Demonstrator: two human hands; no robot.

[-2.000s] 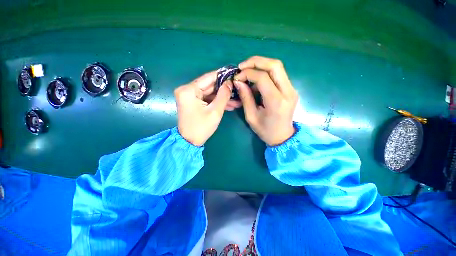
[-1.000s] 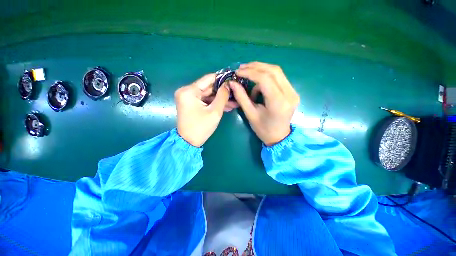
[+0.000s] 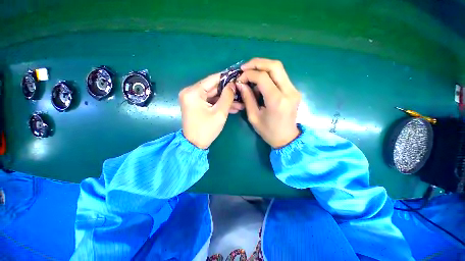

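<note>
A small round black housing (image 3: 229, 79) with silvery parts is held up between my hands, a little above centre. My left hand (image 3: 205, 108) grips it from the left, thumb on its near face and fingers behind it. My right hand (image 3: 273, 99) is on its right side, thumb and fingertips pinching at the rim. A clear bit sticks out at the housing's top edge. My fingers hide much of the housing, and what the right fingertips pinch is too small to tell.
Several similar black housings (image 3: 137, 88) lie on the green mat (image 3: 168, 137) at the left, one by a white-yellow tag (image 3: 42, 74). At the right are a grey speckled pad (image 3: 412, 146) in a black holder, a yellow-orange stick (image 3: 416, 115) and a black box (image 3: 448, 153).
The housing stays between both hands in about the same place. My right fingers have shifted slightly at its rim. The whole view has moved a little.
</note>
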